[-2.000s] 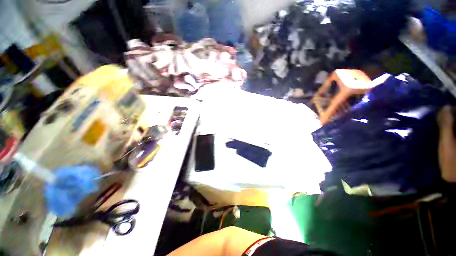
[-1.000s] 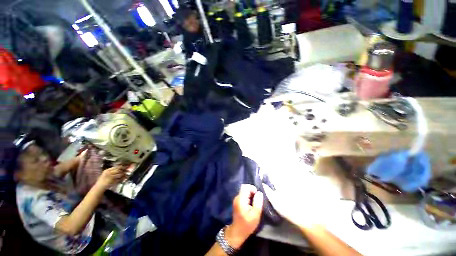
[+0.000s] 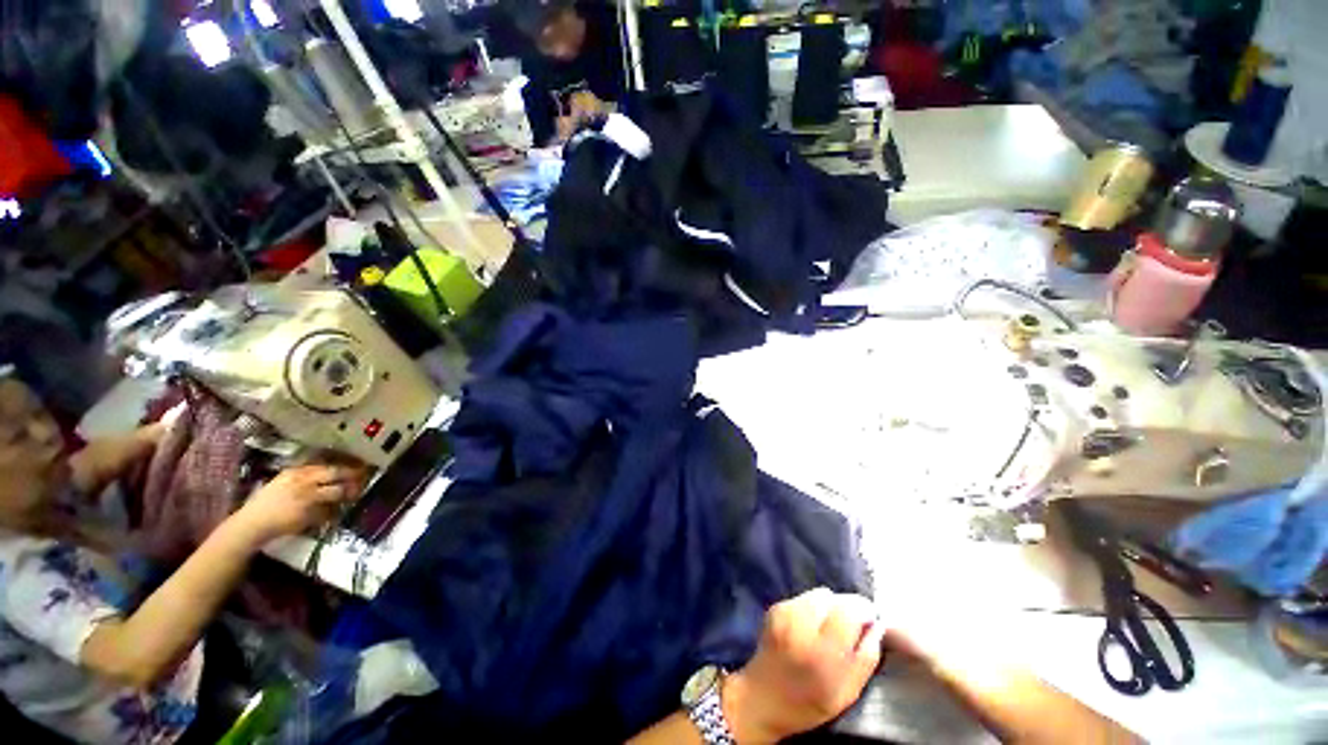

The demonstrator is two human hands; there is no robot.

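The navy garment (image 3: 583, 510) lies in a large heap left of the sewing machine (image 3: 1165, 422). My left hand (image 3: 808, 655), with a metal watch on the wrist, has its fingers curled on the garment's right edge. My right hand (image 3: 910, 636) reaches in from the lower right beside it; glare washes out its fingers, so its hold cannot be told. The needle area is lost in the same glare. Black shears (image 3: 1143, 633) lie under the machine arm, by a light blue cloth bundle (image 3: 1253, 539).
A person (image 3: 117, 582) works at a neighbouring machine (image 3: 328, 371) on the left. Another person (image 3: 561, 73) sits behind. More dark garments (image 3: 699, 218) with white piping lie beyond the heap. A clear plastic bag (image 3: 954, 255) and a pink bottle (image 3: 1165, 277) stand behind the machine.
The view has swung from the machine's right side to the navy heap and steadied. Since a second ago, both hands appear lower and farther right in the picture, close together.
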